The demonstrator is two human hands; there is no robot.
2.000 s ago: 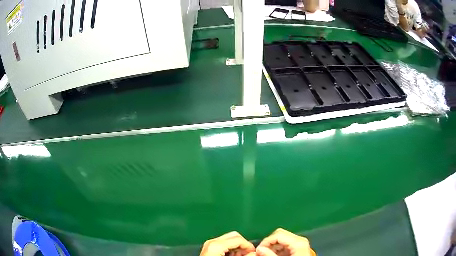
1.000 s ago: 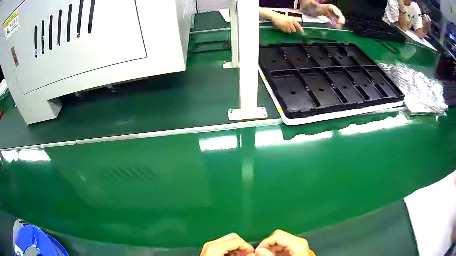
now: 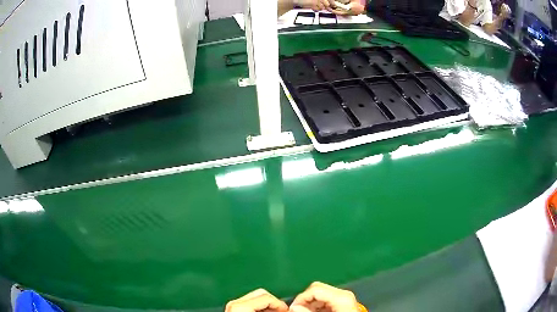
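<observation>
My left hand (image 3: 256, 301) and my right hand (image 3: 325, 298) are at the bottom edge, cut off by it. Their fingers are curled and the fingertips meet in the middle. I cannot tell what, if anything, is pinched between them. A small bit of orange shows beside my right hand at the bottom edge. The glossy green conveyor belt (image 3: 201, 237) runs across in front of both hands, with bright light reflections on it.
A black blister tray (image 3: 372, 91) and crumpled clear plastic (image 3: 488, 97) lie beyond the belt. A white post (image 3: 266, 79) and grey machine housing (image 3: 110, 61) stand left. A blue reel (image 3: 32, 301) is lower left. White sheet (image 3: 519, 250) and orange bin (image 3: 552, 210) are right. People's hands show at the back.
The view has turned to the right, so the scene sits further left and the orange bin shows at the right edge. My hands remain together. The far person's hands have moved.
</observation>
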